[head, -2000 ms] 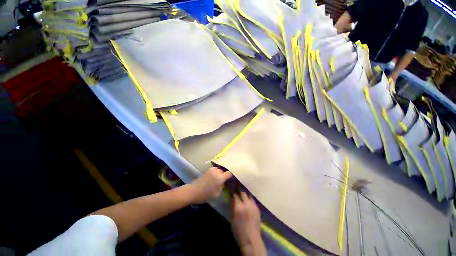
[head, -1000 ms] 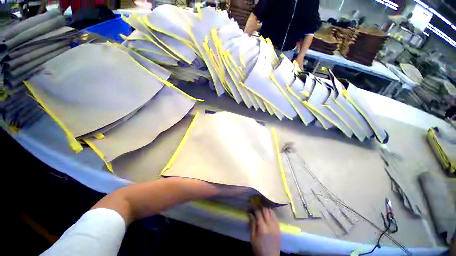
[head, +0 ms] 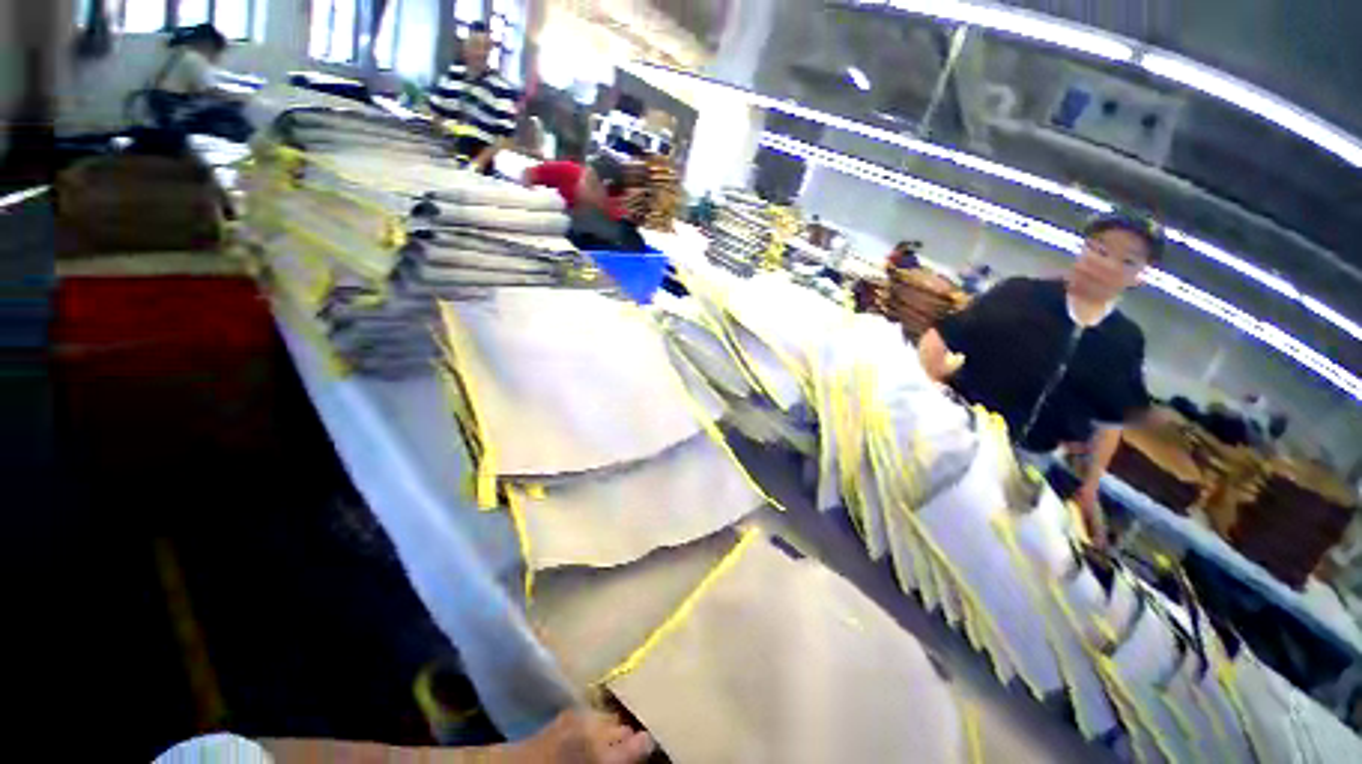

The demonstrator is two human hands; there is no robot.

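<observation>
A pale grey-beige leather panel (head: 792,657) with yellow edge tape lies nearest me, cut off by the bottom edge of the picture. My left hand (head: 595,737) is at its near left corner, partly cut off by the picture's bottom edge; its fingers are blurred and whether they grip the corner is unclear. My right hand is out of the picture. Overlapping panels (head: 575,381) with yellow side tape lie beyond, at the left along the table.
A folded panel stack (head: 478,239) stands at the far left. Fanned panels (head: 956,523) run along the far side. A blue bin (head: 630,275) is beyond. A person in dark clothing (head: 1031,358) stands across the table; others are farther back. The pale table edge (head: 426,523) is at left.
The view has swung up and left, showing more of the room. The near panel and my left hand now sit at the bottom edge, and my right hand has left the picture.
</observation>
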